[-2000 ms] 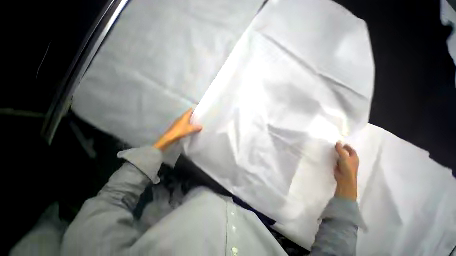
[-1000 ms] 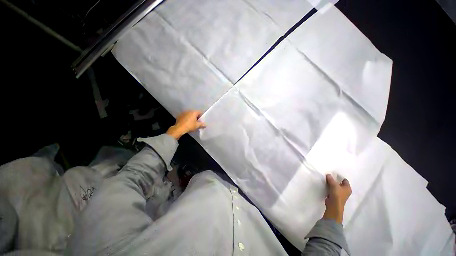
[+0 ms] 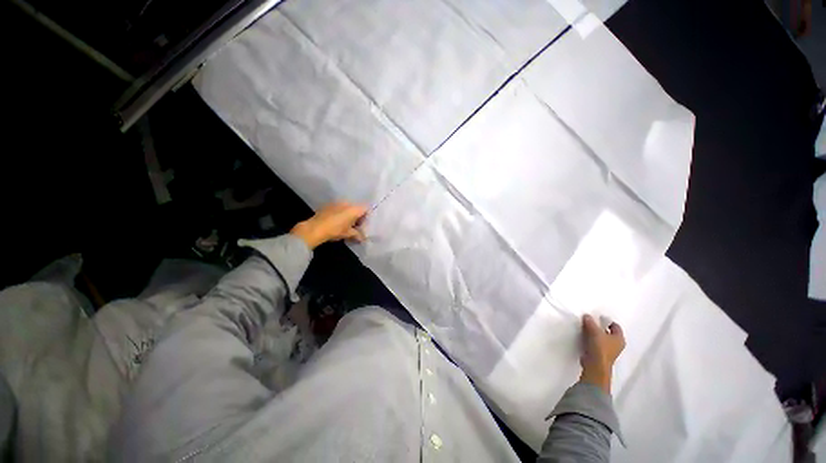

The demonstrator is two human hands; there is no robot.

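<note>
A white paper pattern (image 3: 580,172) with fold creases lies on the dark fabric (image 3: 743,172). Another creased white paper pattern (image 3: 353,81) lies beside it at the upper left, with a thin dark gap along the seam between them. My left hand (image 3: 333,224) pinches the paper's near edge where the two sheets meet. My right hand (image 3: 601,344) grips the paper at the right, with thumb and a finger at its surface. More white paper (image 3: 697,362) lies to the right of my right hand, and the overlap near that hand is hard to tell.
The silver cutting rail (image 3: 204,59) crosses at the upper left, beside the left sheet. The scrap-littered dark floor (image 3: 181,194) shows below the table edge. Light pieces (image 3: 818,244) lie at the far right edge. Part of a person's arm (image 3: 799,16) shows at the top right.
The sheet under my hands has flattened and its edge has come alongside the left sheet. In the last second the gap between them has narrowed. Both hands have kept hold of the paper.
</note>
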